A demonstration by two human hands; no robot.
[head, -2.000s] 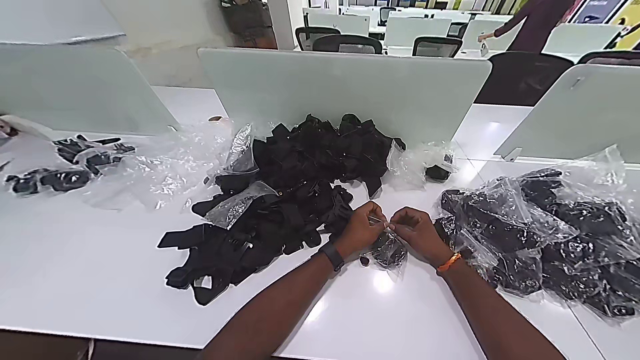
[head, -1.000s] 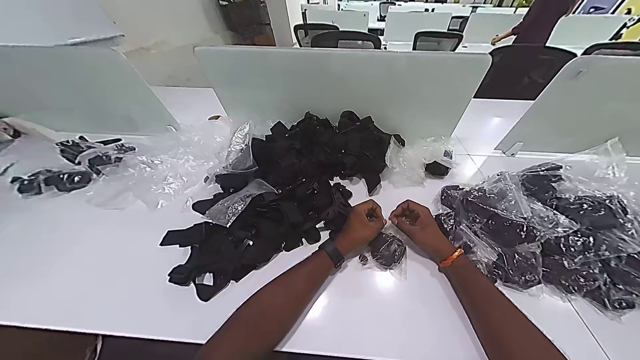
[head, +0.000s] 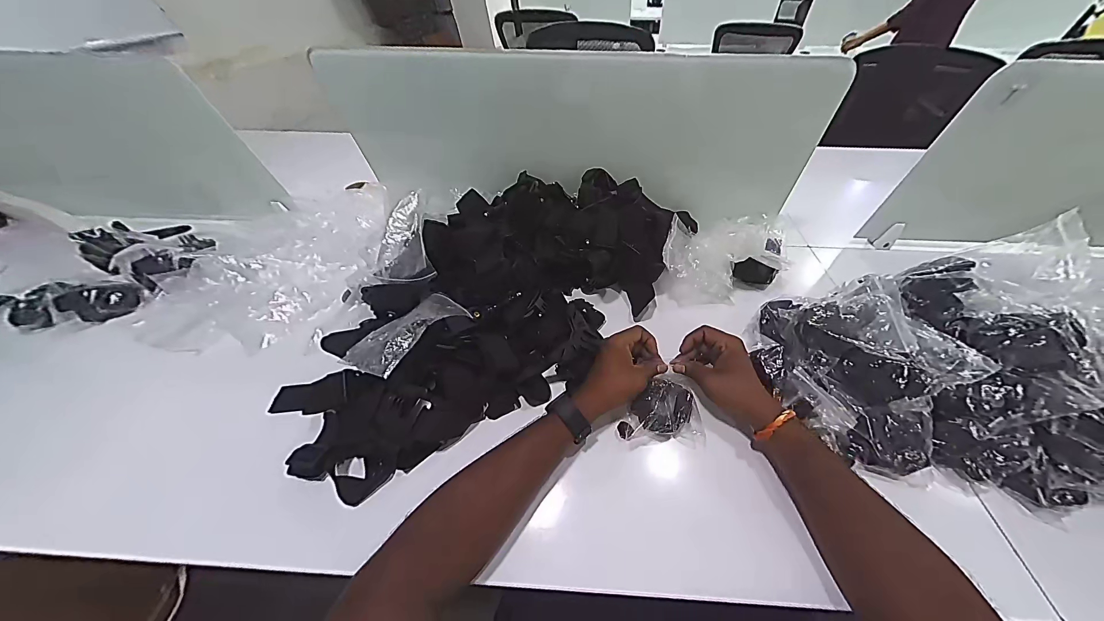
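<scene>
Both of my hands pinch the top edge of a small clear plastic bag [head: 666,410] that has a black item inside. My left hand [head: 623,369], with a dark band on its wrist, holds the left part of the edge. My right hand [head: 723,371], with an orange thread at its wrist, holds it just beside, fingertips nearly touching. A small black piece [head: 624,429] shows at the bag's lower left. Left of my left hand spreads a large pile of black fabric straps [head: 483,345]. To the right of my right hand lies a heap of filled clear bags [head: 897,371].
Crumpled clear plastic bags [head: 276,276] lie at the left, with black gloves [head: 142,250] beside them. Another clear bag [head: 716,254] sits behind my hands near a black item. A frosted partition [head: 569,121] stands along the white table's back. A person [head: 931,21] is beyond it.
My fingertips have come closer together along the bag's top edge since one second ago. The person in the background has shifted slightly.
</scene>
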